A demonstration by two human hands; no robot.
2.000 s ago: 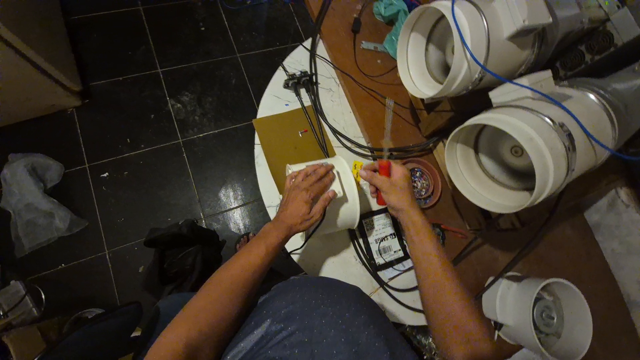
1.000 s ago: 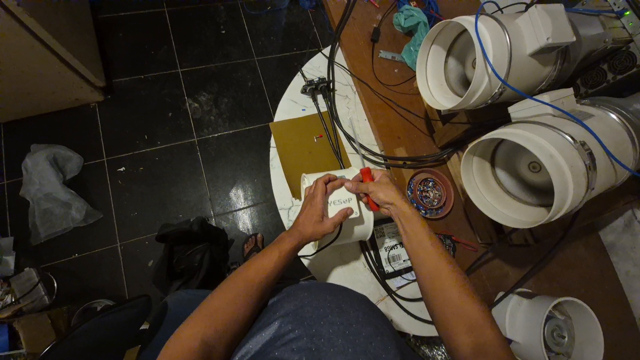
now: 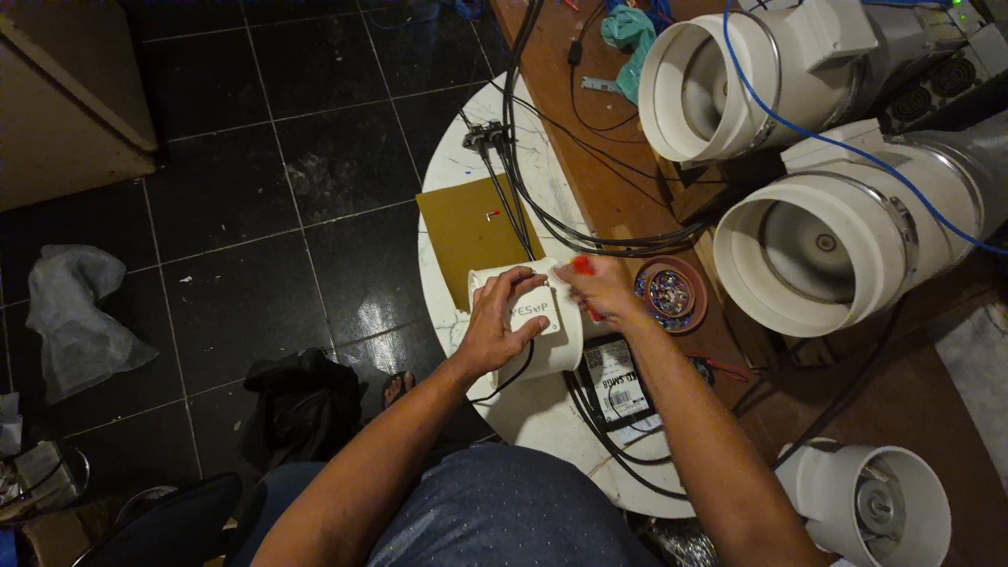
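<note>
A white plastic inline duct fan (image 3: pixel 563 346) lies on the round white marble-patterned table, with a small box (image 3: pixel 532 309) bearing writing on its side. My left hand (image 3: pixel 508 315) rests on that box, thumb and fingers spread around its edges. Close beside it, my right hand (image 3: pixel 602 290) is closed around a red-handled tool (image 3: pixel 583 265), probably a screwdriver; its tip is hidden or too blurred to tell. A black cable (image 3: pixel 512 379) runs from the fan below my left hand. An olive-brown sheet (image 3: pixel 468 232) lies beyond the fan, with a small red-tipped piece (image 3: pixel 493 214) on it.
Two large white duct fans (image 3: pixel 811 244) stand at the right, and a smaller one (image 3: pixel 882 504) at the lower right. A clay-coloured dish (image 3: pixel 693 313) holds many small parts. Black cables (image 3: pixel 543 216) cross the marble-patterned table (image 3: pixel 449 177). A labelled black package (image 3: pixel 620 382) and red-handled pliers (image 3: pixel 724 368) lie nearby.
Two seconds ago my left hand lay flat over the box and a yellow piece showed by my right hand. Now the left fingers are spread around the box and its writing shows.
</note>
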